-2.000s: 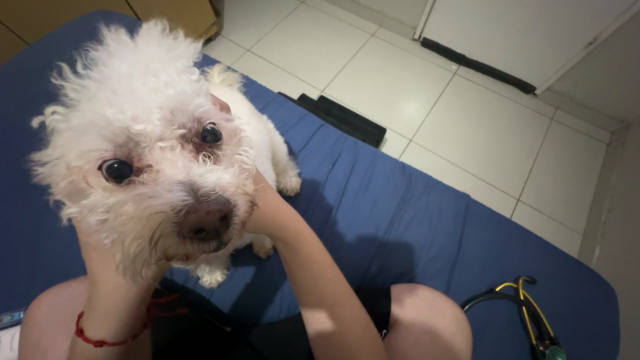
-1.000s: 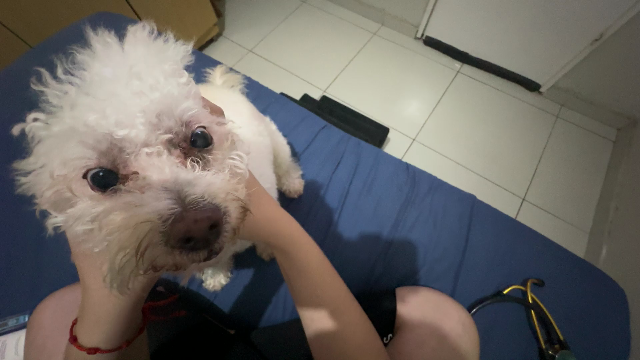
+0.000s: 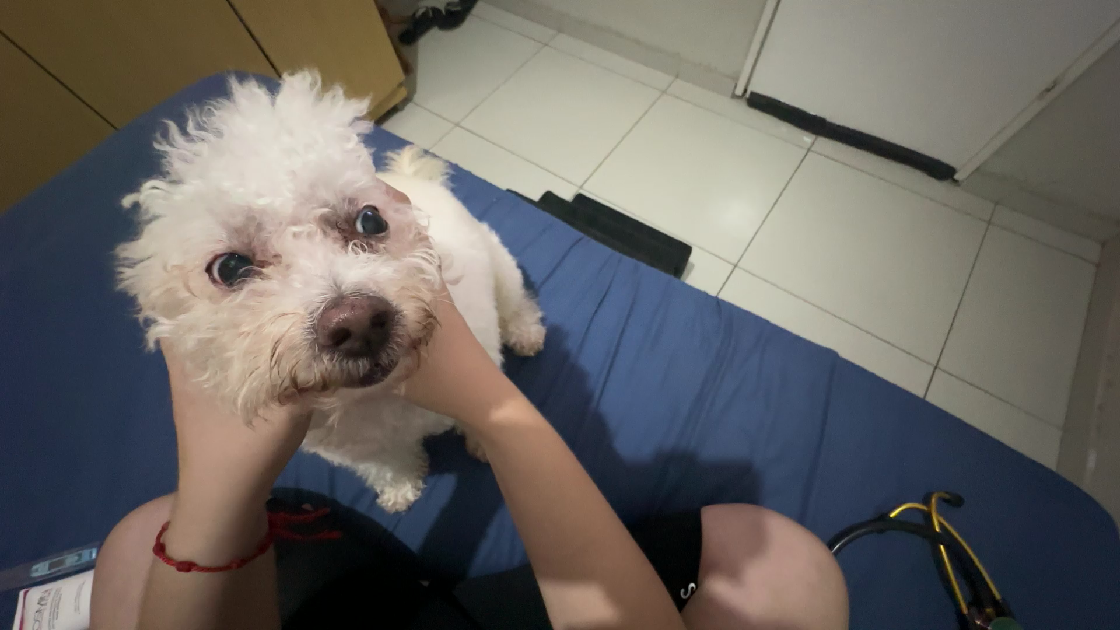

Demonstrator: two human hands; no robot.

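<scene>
A white curly-haired dog (image 3: 289,227) sits on a bed covered with a blue sheet (image 3: 700,385), its face turned up to the camera. My left hand (image 3: 232,420), with a red cord bracelet (image 3: 210,564) at the wrist, cups the dog's jaw and cheek on the left of the view. My right hand (image 3: 446,359) holds the other side of its head and neck. Fur hides most fingers of both hands. A front paw (image 3: 400,490) rests on the sheet between my forearms.
A stethoscope (image 3: 949,560) with yellow metal tubes lies at the lower right. A printed box (image 3: 54,604) and a clear packet (image 3: 61,562) are at lower left. Black pet steps (image 3: 617,232) stand beside the bed on the tiled floor (image 3: 840,254). Wooden cabinets (image 3: 175,52) and a white door (image 3: 910,70) are beyond.
The dog's head has shifted slightly within the view while both hands stay around it. The view itself has moved a little.
</scene>
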